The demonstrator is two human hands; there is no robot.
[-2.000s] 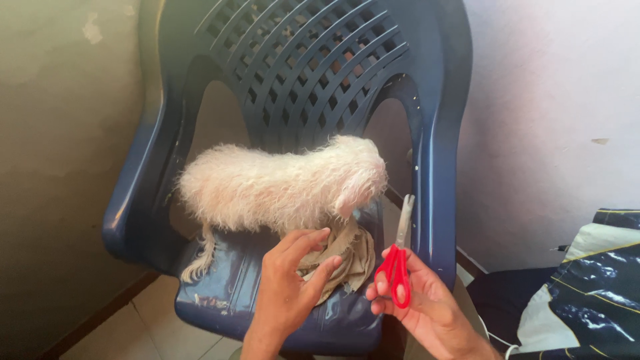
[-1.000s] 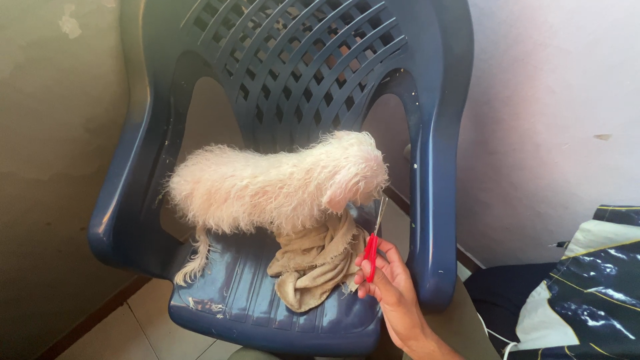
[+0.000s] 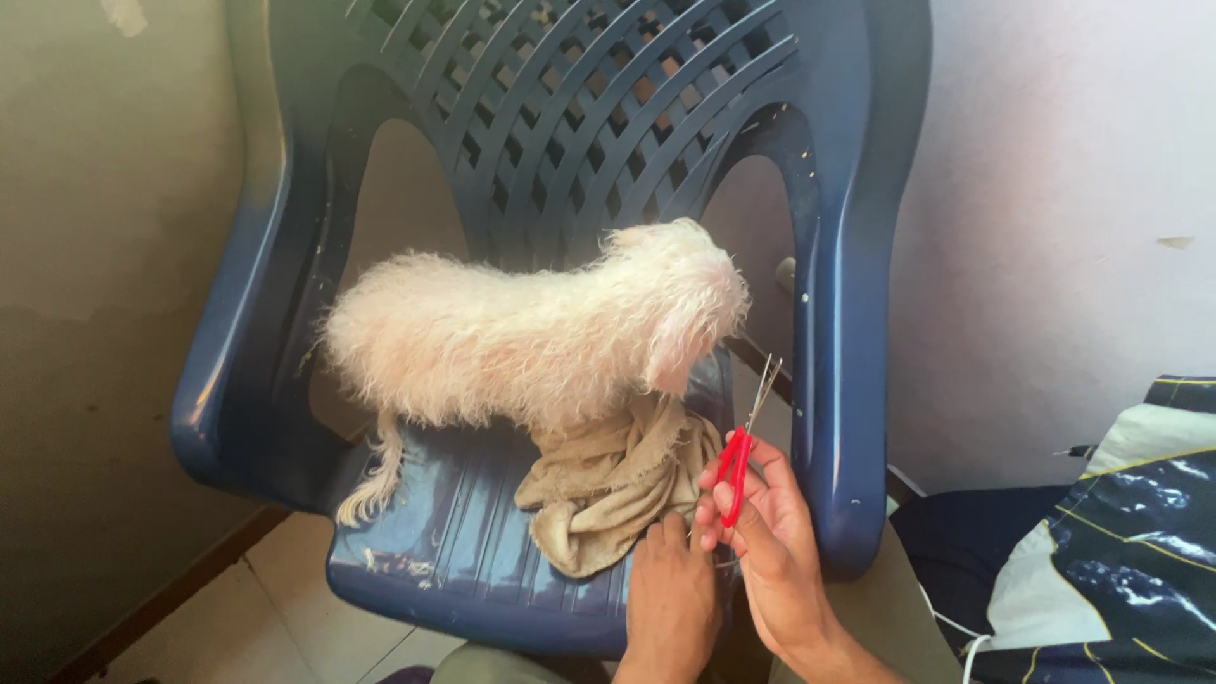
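Note:
A small white dog with curly fur [image 3: 503, 332] stands on the seat of a blue plastic chair [image 3: 446, 532], its head to the right and its tail hanging at the left. Scissors with red handles [image 3: 736, 465] are in my right hand [image 3: 774, 532], blades pointing up and slightly parted, a short way right of and below the dog's head. A crumpled beige cloth [image 3: 589, 494] lies on the seat below the dog. My left hand [image 3: 673, 579] is at the cloth's lower right edge, beside my right hand; its fingertips are partly hidden, so its hold cannot be told.
The chair's right armrest [image 3: 855, 427] rises close beside my right hand, and its left armrest [image 3: 228, 380] is beyond the dog's tail end. Dark patterned fabric [image 3: 1140, 532] and a white cord [image 3: 969, 655] are at the lower right. Walls flank the chair.
My left hand was over the cloth two seconds ago, was out of view one second ago, and is now at the cloth's lower right edge. The scissors have stayed in my right hand.

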